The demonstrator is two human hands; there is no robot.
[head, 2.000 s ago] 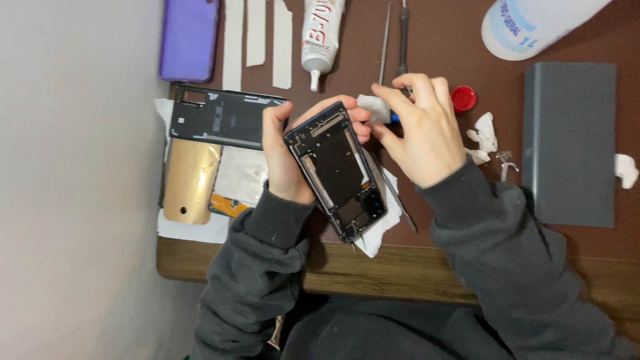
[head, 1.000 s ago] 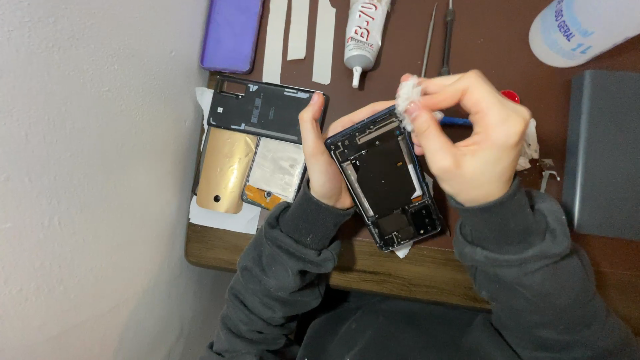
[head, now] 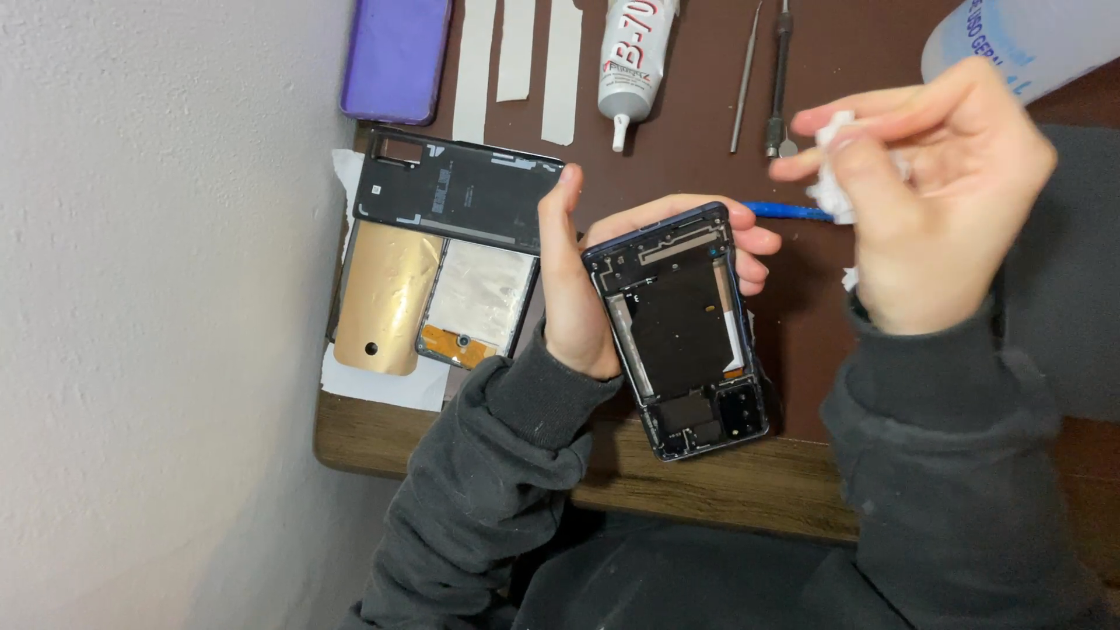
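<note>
My left hand (head: 586,271) holds a black smartphone frame (head: 682,328) tilted above the desk's front edge, its inner side facing up. To the upper right of it, my right hand (head: 927,192) pinches a crumpled white tissue (head: 838,166) between thumb and fingers, apart from the frame. A blue tool (head: 787,211) lies between the two hands, one end hidden behind my left fingers. Left of my left hand sit a phone back cover (head: 464,188), a gold-coloured panel (head: 389,297) and a phone screen assembly (head: 481,293) with an orange flex part.
At the top lie a purple phone case (head: 395,57), several white strips (head: 560,74), a B-7000 glue tube (head: 632,61), a thin metal pick (head: 745,83) and a dark-handled tool (head: 779,79). A bottle (head: 1006,44) and a dark grey mat (head: 1063,289) are at the right.
My right hand with the tissue has moved away from the top edge of the phone frame, where it was a second ago. My left hand still holds the frame. The view has shifted somewhat.
</note>
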